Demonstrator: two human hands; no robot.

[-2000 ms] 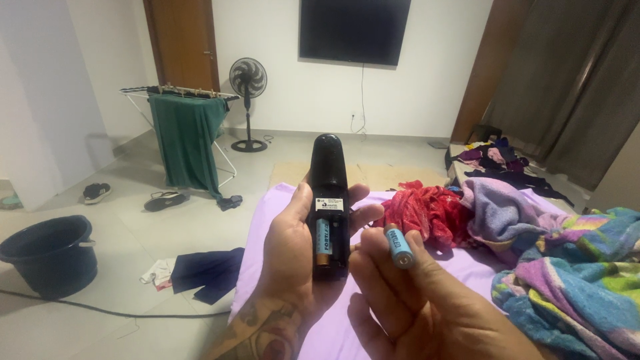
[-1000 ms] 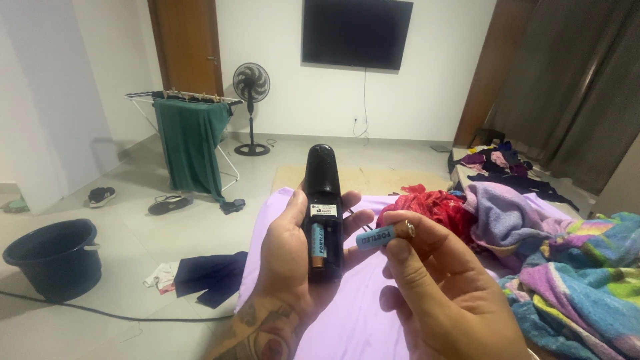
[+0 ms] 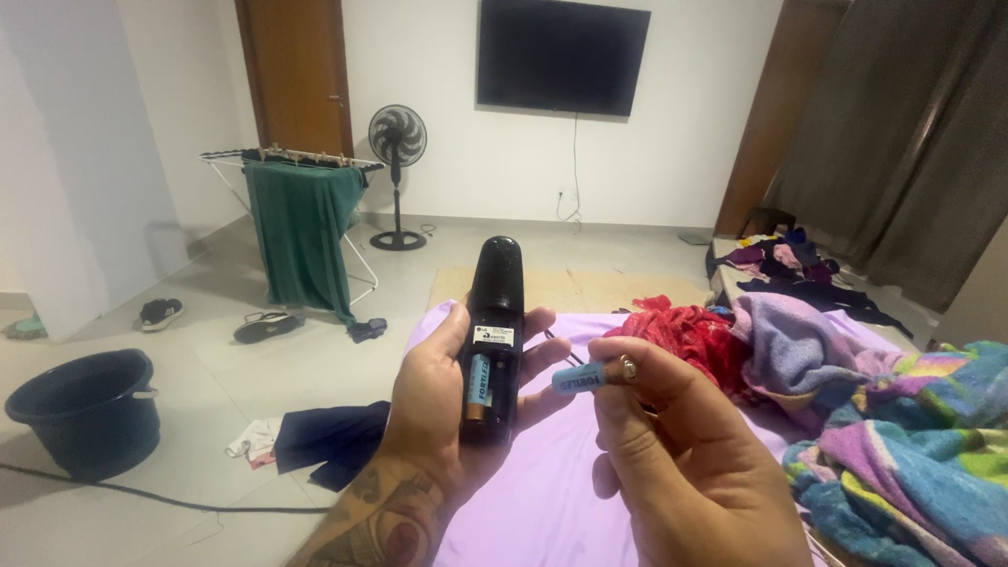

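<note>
My left hand (image 3: 433,386) holds a black LG remote control (image 3: 498,291), its back towards me and its battery bay uncovered. One blue and copper battery (image 3: 479,386) lies in the left side of the bay; the right side of the bay holds none. Between the thumb and index finger of my right hand (image 3: 677,441) is a second blue and copper battery (image 3: 587,379), lying nearly level, its copper end to the right. This battery is just right of the remote, apart from it.
Below my hands spreads a lilac sheet (image 3: 504,512), with red cloth (image 3: 677,339) and a multicoloured blanket (image 3: 890,472) at right. A dark bucket (image 3: 87,417) stands on the floor at left. Beyond are a drying rack (image 3: 303,228), a pedestal fan (image 3: 398,142) and a wall-mounted television (image 3: 563,59).
Two seconds ago the loose battery was tilted, one end facing me; by one second ago my right hand had turned it nearly level. The remote has stayed in my left hand.
</note>
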